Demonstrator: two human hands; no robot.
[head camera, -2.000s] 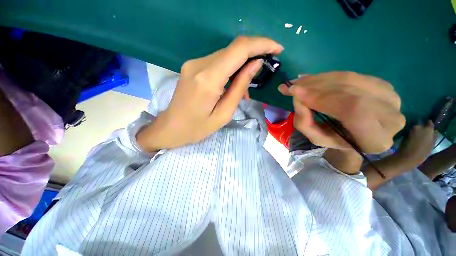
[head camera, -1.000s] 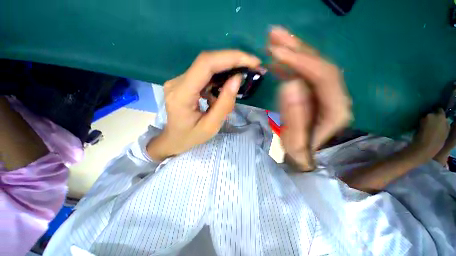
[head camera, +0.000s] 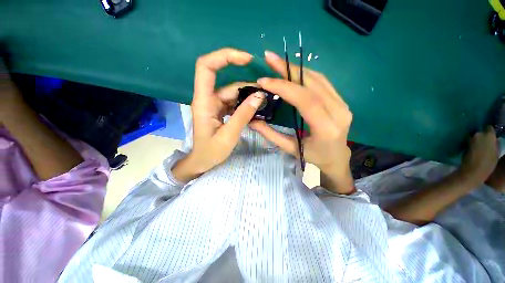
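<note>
A small black watch-like module (head camera: 268, 109) with a roundish centre is held up in front of my body, near the mat's front edge. My left hand (head camera: 213, 119) grips it, thumb on its face and fingers behind. My right hand (head camera: 313, 113) holds dark tweezers (head camera: 302, 72) between its fingers, the two thin tips pointing up and away over the mat. My right thumb and index finger reach to the module's right side; whether they press on it is hard to tell. Small white pieces (head camera: 310, 57) lie on the green mat beyond the tweezers.
A black open tray-like piece (head camera: 357, 14) lies at the far edge. Another black module (head camera: 116, 5) lies far left. A person in pink (head camera: 50, 193) sits at left. A neighbour's arm (head camera: 443, 185) rests at the mat's right edge. A blue bin (head camera: 141, 126) is below the bench at left.
My right hand has come in beside the module, with the tweezers now swung upright between its fingers. The module has turned in my left hand, its face now showing. The view has shifted.
</note>
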